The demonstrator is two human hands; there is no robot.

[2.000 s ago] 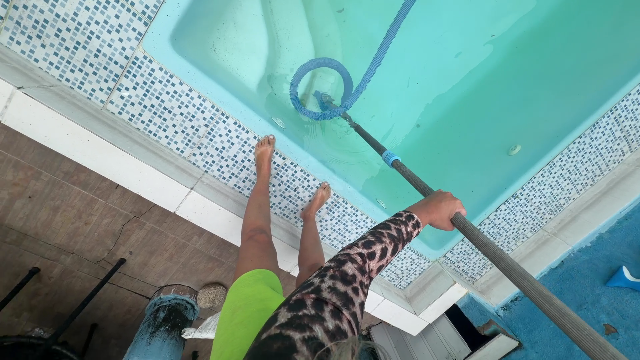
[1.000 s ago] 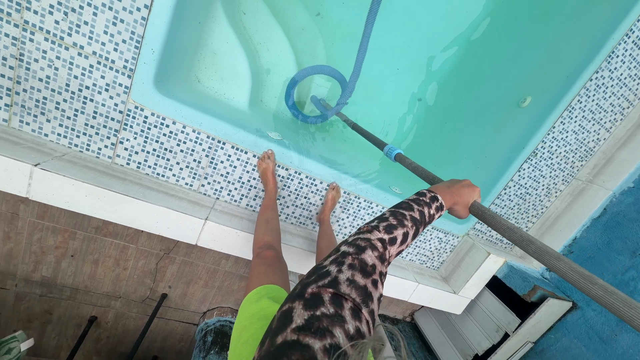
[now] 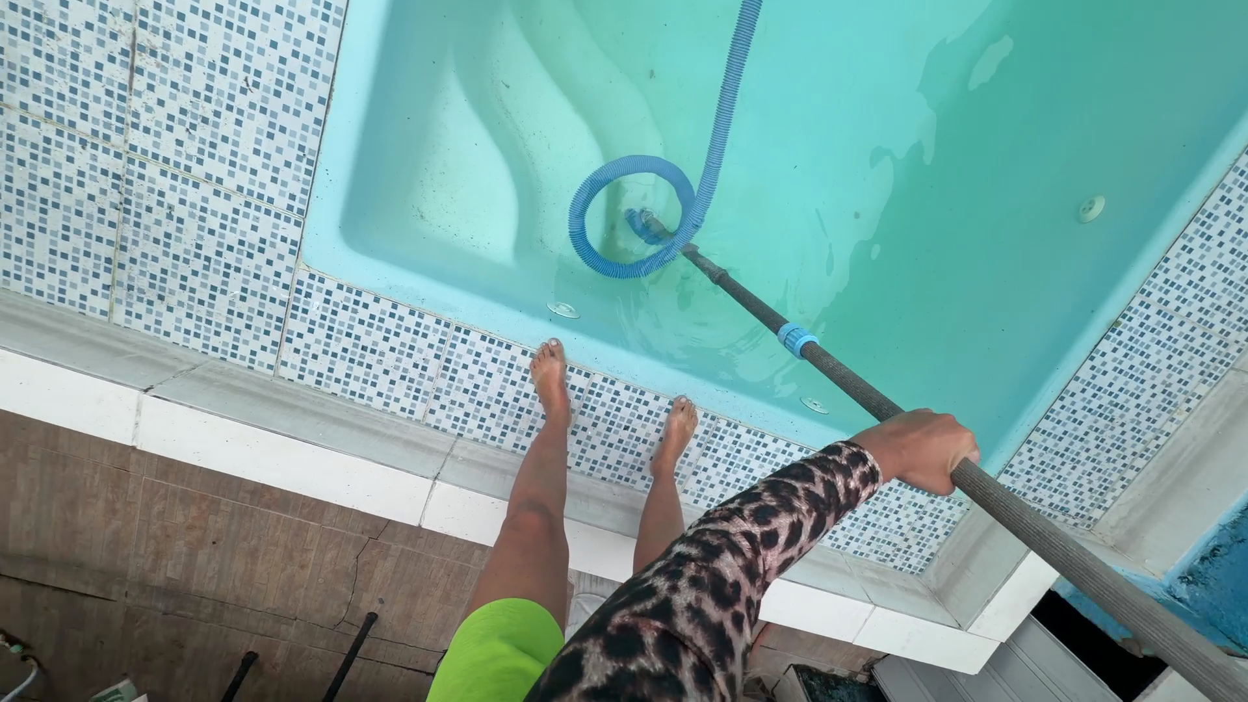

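My right hand [image 3: 918, 450], at the end of a leopard-print sleeve, is closed around a long grey ribbed pole [image 3: 848, 378]. The pole slants from the lower right edge down into the pool water and has a light blue collar [image 3: 797, 339]. At its far end, a blue fitting [image 3: 643, 226] lies underwater, blurred by the water. A blue corrugated hose [image 3: 726, 107] runs in from the top and makes a loop around that end. My left hand is out of view.
My bare feet stand on the mosaic-tiled pool edge [image 3: 361, 341], close to the water. Curved steps [image 3: 487, 146] lie underwater at the left. A raised white-edged ledge [image 3: 283, 468] runs behind my feet, above a brown tiled floor [image 3: 195, 546] with dark rods.
The view has shifted and turned somewhat. My right hand stays closed around the pole, and the hose loop remains around its submerged end.
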